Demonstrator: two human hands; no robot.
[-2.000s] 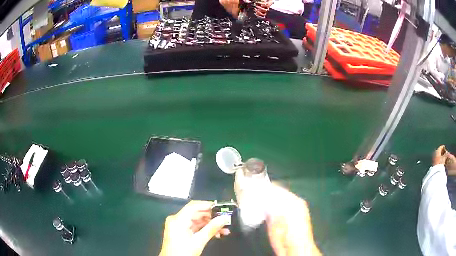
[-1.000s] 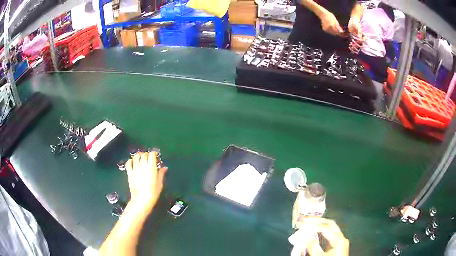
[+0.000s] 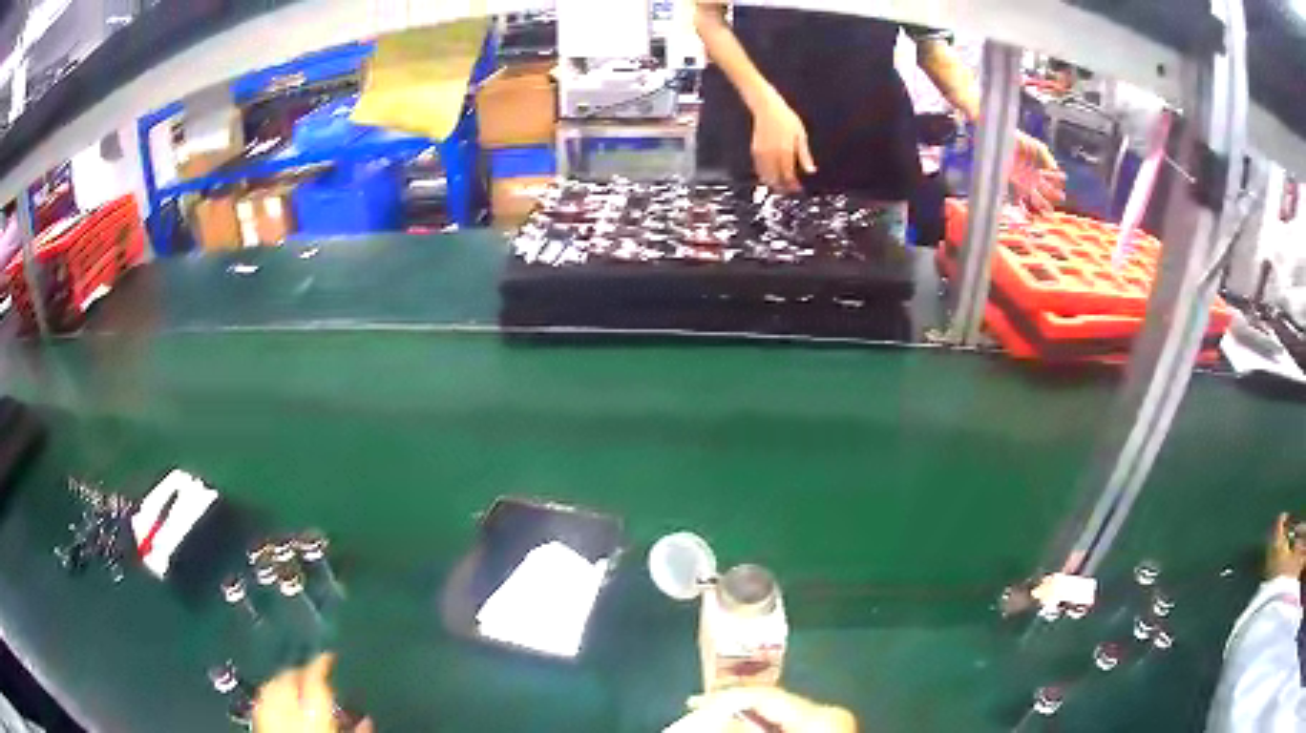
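My left hand (image 3: 298, 697) is at the bottom edge, left of centre, blurred and cut off. A dark bit shows beside it, too unclear to name. My right hand (image 3: 781, 710) is at the bottom edge just below a whitish bottle (image 3: 745, 630), mostly cut off; what it holds cannot be made out. The bottle stands upright with its pale round lid (image 3: 682, 566) open to the left. A black bin (image 3: 552, 526) with white cloth or paper (image 3: 544, 599) lies left of the bottle. Round shiny pieces (image 3: 291, 577) stand in a cluster above my left hand.
A white box (image 3: 173, 523) with a red mark lies beside a heap of dark small parts (image 3: 93, 527) at left. More shiny pieces (image 3: 1107, 656) stand at right near a metal post. Across are a black foam tray (image 3: 702, 298), orange-red trays (image 3: 1067, 272) and a person's hand (image 3: 782, 143).
The view swung left, then back right. My left hand left the watch-like piece on the bench, reached the cluster, then moved nearer the bottom edge. My right hand has dropped lower in view.
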